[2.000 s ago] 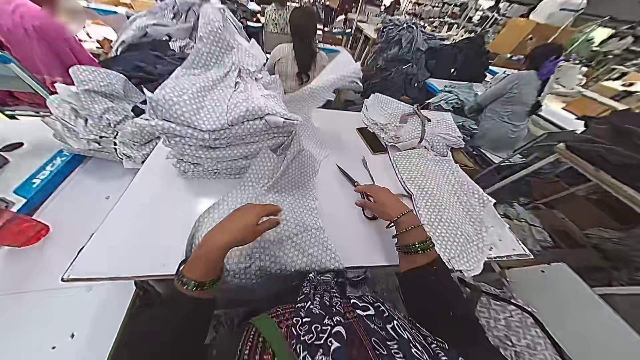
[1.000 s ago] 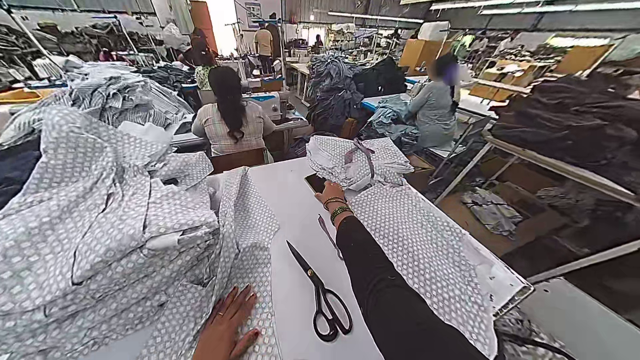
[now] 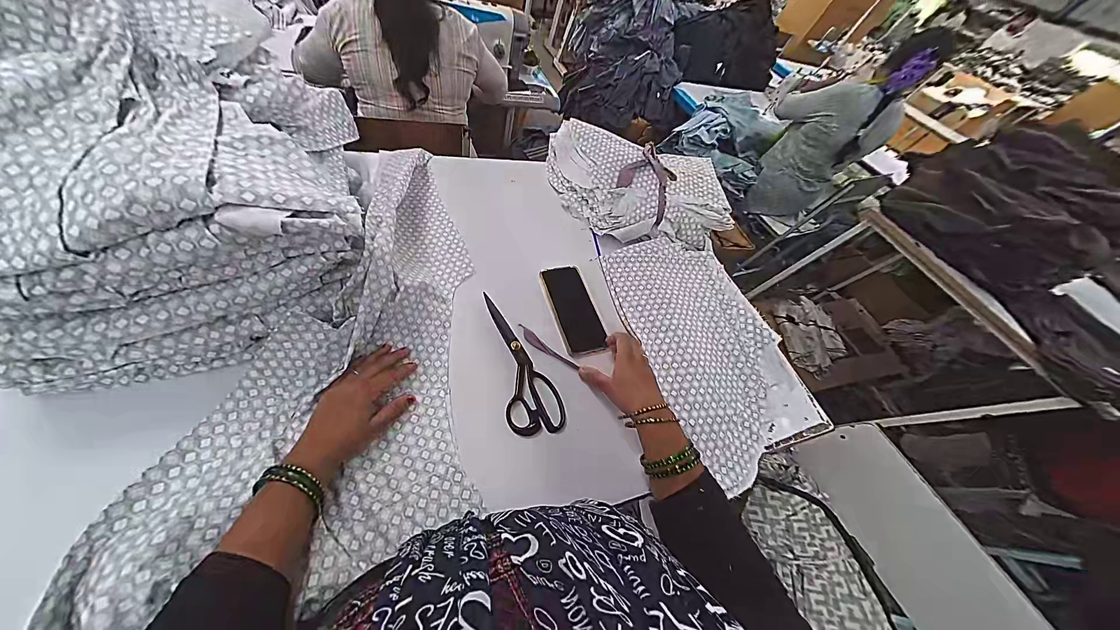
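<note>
My left hand (image 3: pixel 360 411) lies with fingers apart on a patterned grey-and-white cloth piece (image 3: pixel 411 455). Black-handled tailor's shears (image 3: pixel 518 354) rest on the white table (image 3: pixel 499 210), blades pointing away from me. Right of them lies a phone (image 3: pixel 574 308), screen dark. My right hand (image 3: pixel 623 374) is at the phone's near corner, its fingertips by one end of a thin purplish fabric strip (image 3: pixel 547 345); whether it grips the strip or the phone I cannot tell. A flat stack of cut patterned pieces (image 3: pixel 691 350) sits beside this hand. Beyond it is a bundle of the same cloth (image 3: pixel 639 184), tied with a strip.
A tall pile of patterned cloth (image 3: pixel 175 219) stands at the left. Two people sit beyond the table, one ahead (image 3: pixel 398 61) and one at the right (image 3: pixel 827 122). A metal-framed rack (image 3: pixel 954 289) with dark cloth is at the right.
My right hand has drawn back toward me from near the tied bundle, and the phone now lies closer, beside the shears. My left hand stays on the cloth. The view has tilted down.
</note>
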